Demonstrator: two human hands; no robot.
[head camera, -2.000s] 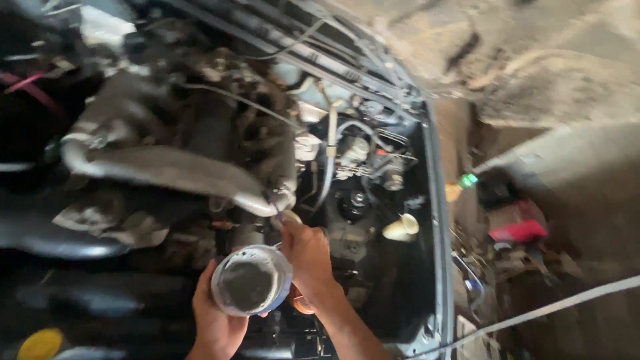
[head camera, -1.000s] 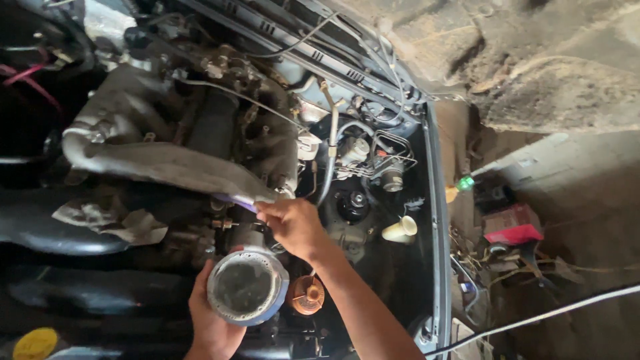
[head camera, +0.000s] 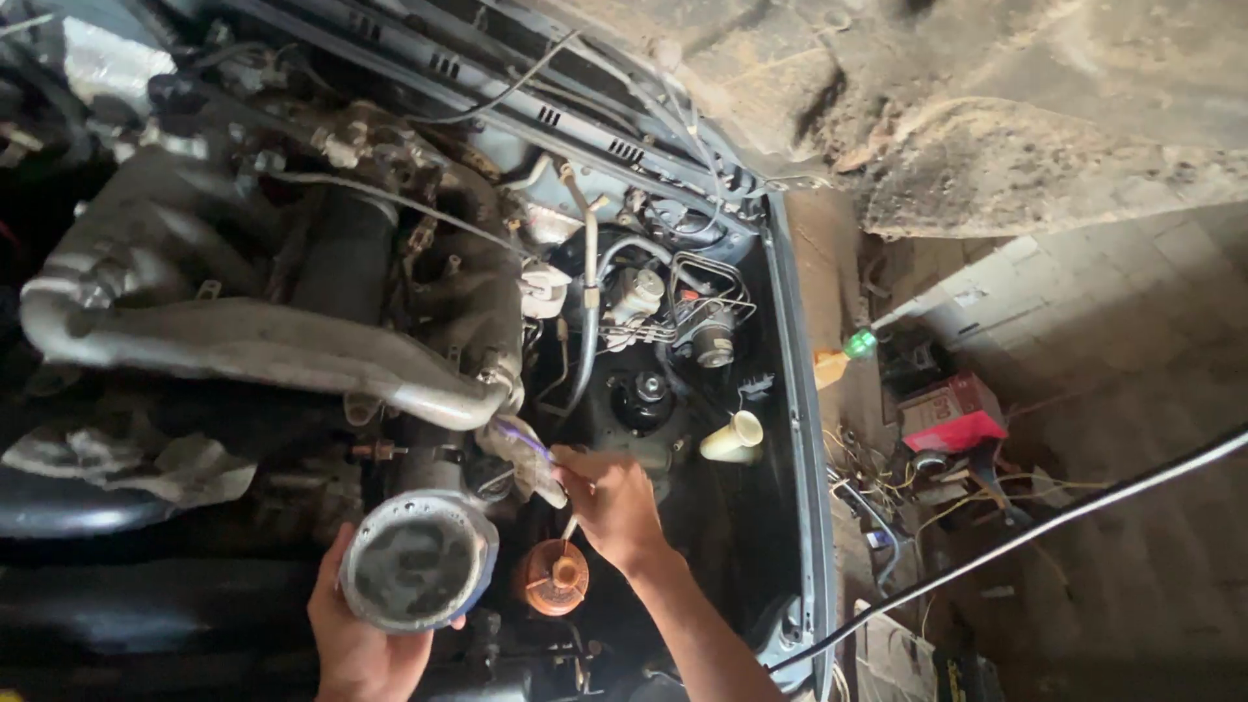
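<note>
My left hand (head camera: 366, 624) is wrapped round a round container (head camera: 419, 561) with a pale rim and dark liquid inside, at the lower middle. To its right, my right hand (head camera: 609, 497) pinches a thin purple-handled tool (head camera: 526, 439), seemingly a brush; its tip is hard to make out. The tool lies over a crumpled grey cloth or similar piece (head camera: 531, 468), just below the end of a curved metal intake pipe (head camera: 253, 346). An orange-brown reservoir cap (head camera: 556, 577) sits between the container and my right forearm.
The car's engine bay surrounds both hands. A cream plastic cup-like part (head camera: 731, 437) and a metal-lined pump unit (head camera: 712, 336) stand at right, inside the fender edge (head camera: 804, 439). Beyond it are a red box (head camera: 951, 409), loose wires and a black-and-white cable (head camera: 1033, 526).
My right hand has shifted from over the intake pipe's end toward the right, with the purple-handled tool still in it. My left hand still holds the container.
</note>
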